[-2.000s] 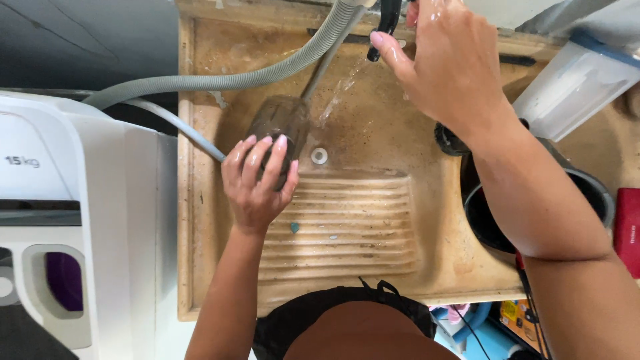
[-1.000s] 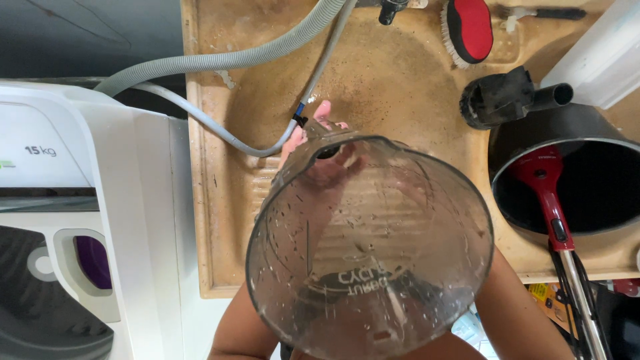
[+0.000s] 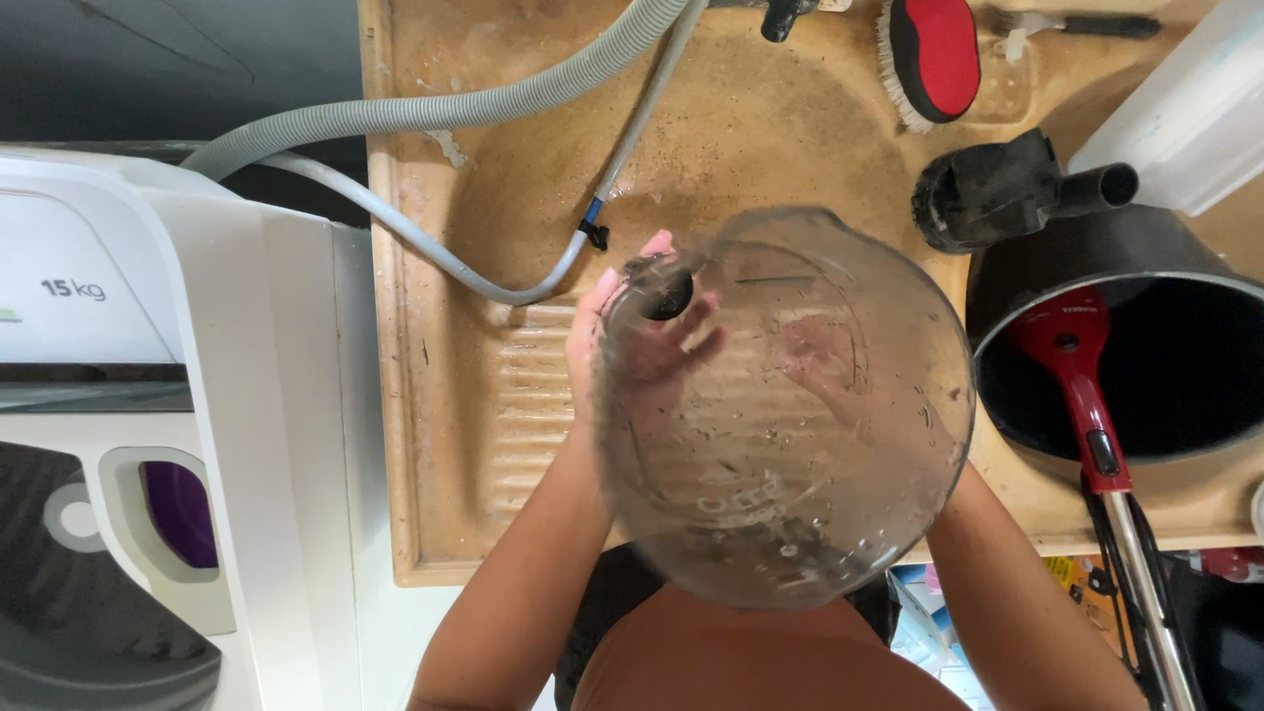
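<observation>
A smoky, see-through plastic container (image 3: 780, 415), wet with drops and bearing print, is held up above the tan washboard sink (image 3: 533, 395). It looks like a vacuum cleaner's dust cup and has a round dark opening on its left. My left hand (image 3: 642, 326) grips it at that side, near the opening, its fingers partly seen through the plastic. Behind the lower right of the container, my right hand (image 3: 825, 360) shows blurred through the wall; whether its fingers press on the plastic is hard to tell.
A ribbed grey hose (image 3: 444, 111) and a thinner hose (image 3: 444, 259) cross the sink. Right stand a red scrub brush (image 3: 943, 59), a black plastic fitting (image 3: 997, 193) and a black bucket (image 3: 1116, 237) with a red vacuum handle (image 3: 1081, 385). A white washing machine (image 3: 267, 395) is left.
Two seconds ago the container was low in the sink and my right hand was at the tap. It has since been raised, and over the last second it has turned and shifted right.
</observation>
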